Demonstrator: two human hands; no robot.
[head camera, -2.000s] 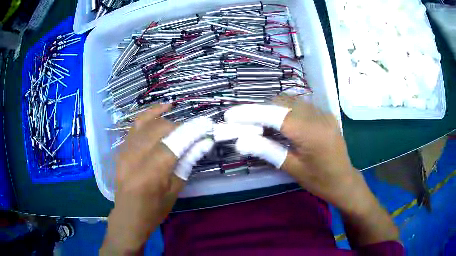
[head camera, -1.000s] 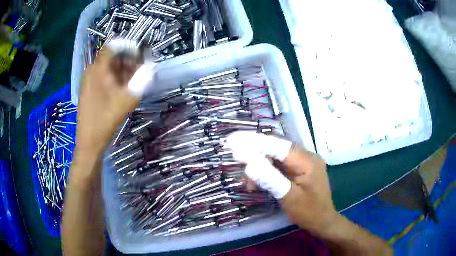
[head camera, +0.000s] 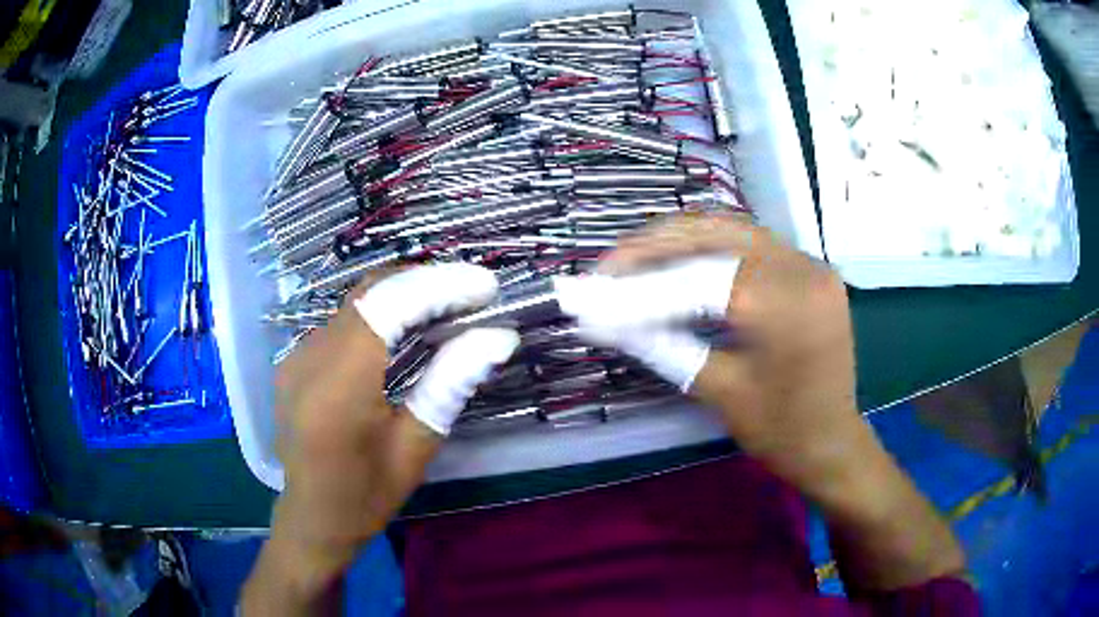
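My left hand (head camera: 362, 386), with white finger cots on thumb and finger, is closed on a metal tube (head camera: 512, 307), a silver cylinder with a dark part. My right hand (head camera: 747, 331), also with white finger cots, pinches at the tube's right end; it is blurred, and what lies between its fingertips is hidden. Both hands are close together over the near part of the central bin (head camera: 229, 277). The bin holds many silver tubular units (head camera: 482, 109) with red wires, lying mostly sideways.
A blue tray (head camera: 84, 416) with thin rods stands at the left. A white-parts tray (head camera: 1067, 247) stands at the upper right. The upper bin (head camera: 199, 48) is cut off at the top left. The green bench edge (head camera: 892, 392) curves in front of the body.
Since one second ago, my left hand has come back from the upper bin to my right hand, now with a metal tube. The view has shifted, so the upper bin is mostly out of the picture.
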